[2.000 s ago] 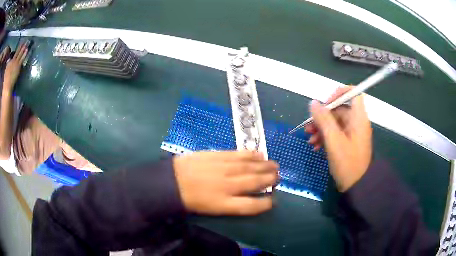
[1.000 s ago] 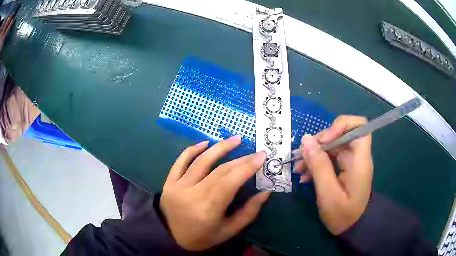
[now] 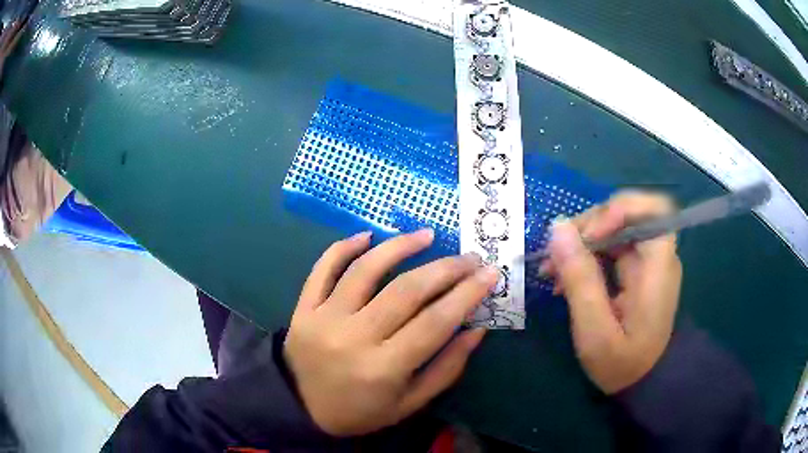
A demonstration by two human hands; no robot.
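A silver fixture strip (image 3: 490, 142) with one row of round nests lies across a blue dotted sheet (image 3: 381, 172) on the dark green surface. My left hand (image 3: 381, 332) rests at the strip's near end, its index finger and thumb at the strip's lower part, fingertips over the lowest nest. My right hand (image 3: 620, 287) holds grey tweezers (image 3: 673, 221) like a pen, to the right of the strip. The tweezers are blurred; their tip is near the strip's right edge by the lowest nest. Whether the tip holds a piece cannot be told.
A stack of fixture strips (image 3: 151, 22) stands at the upper left. Another strip (image 3: 762, 80) lies at the upper right beyond a pale metal rail (image 3: 620, 93). A white perforated tray (image 3: 797, 425) edge shows at the lower right. A blue object (image 3: 89, 221) and pale floor show at the left.
The left hand has gone from flat on the strip's end to fingertips on its lower part. The strip, first tilted, now stands nearly straight in view. The tweezers reached the lowest nest, then moved slightly right.
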